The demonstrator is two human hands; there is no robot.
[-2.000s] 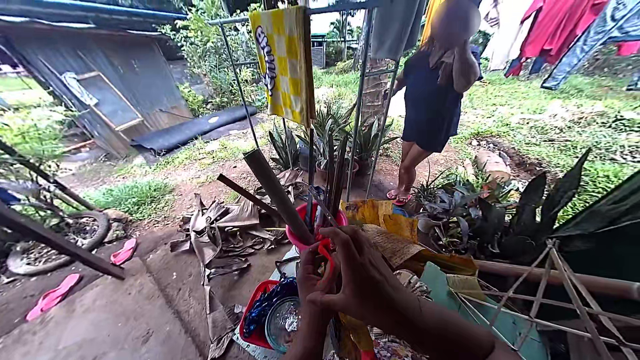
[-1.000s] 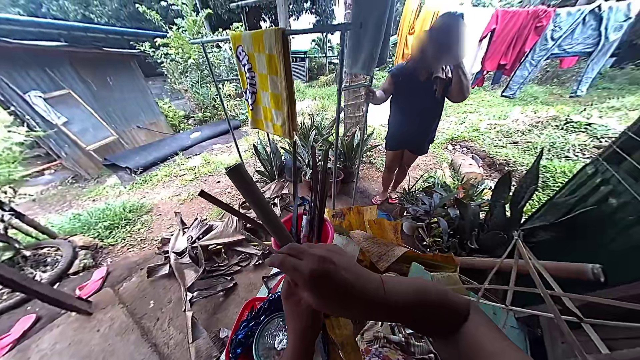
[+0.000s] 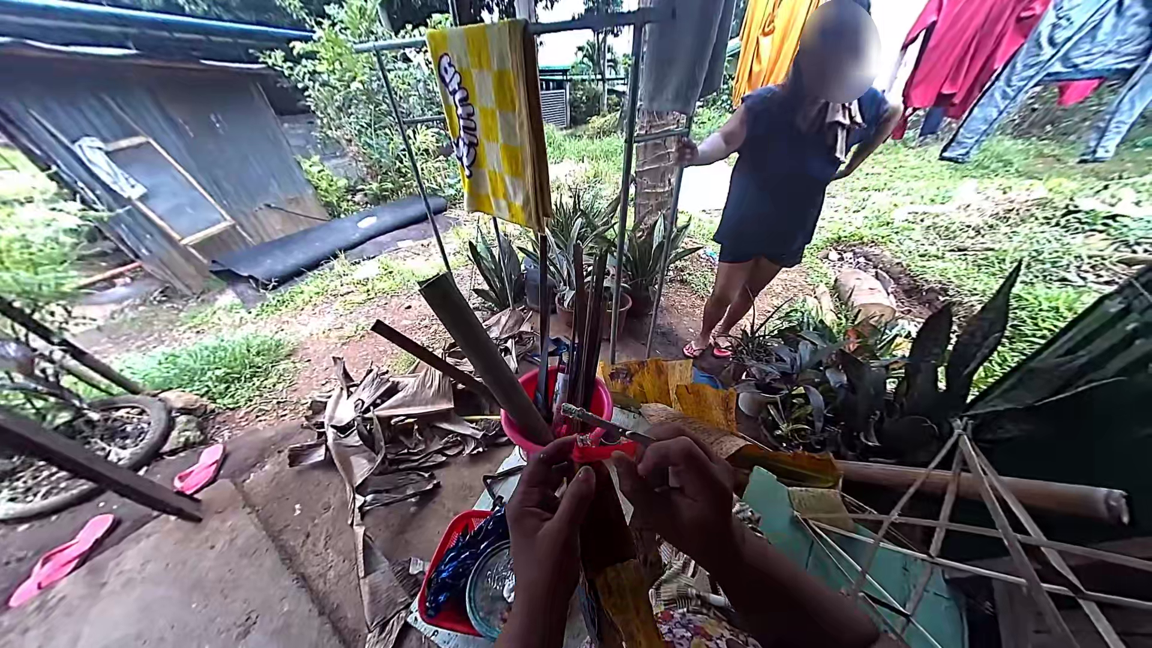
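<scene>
Low in the middle, my left hand pinches one end of a small red band. My right hand holds the band's other side and also a thin grey metal tool, which points up and left. Just beyond both hands stands a pink bucket with a thick green stalk and several dark sticks leaning in it. Yellow-brown dried leaf pieces lie to its right. A strip of dried leaf hangs below my hands.
A red basket with blue tinsel and a round clear lid sits at lower left. Thin sticks tied in a frame and a bamboo pole are at right. A person stands beyond, holding a metal rack. Pink flip-flops lie at left.
My hands, close together one second ago, are now a little apart with the red band between them. The person's raised hand has come down from the head.
</scene>
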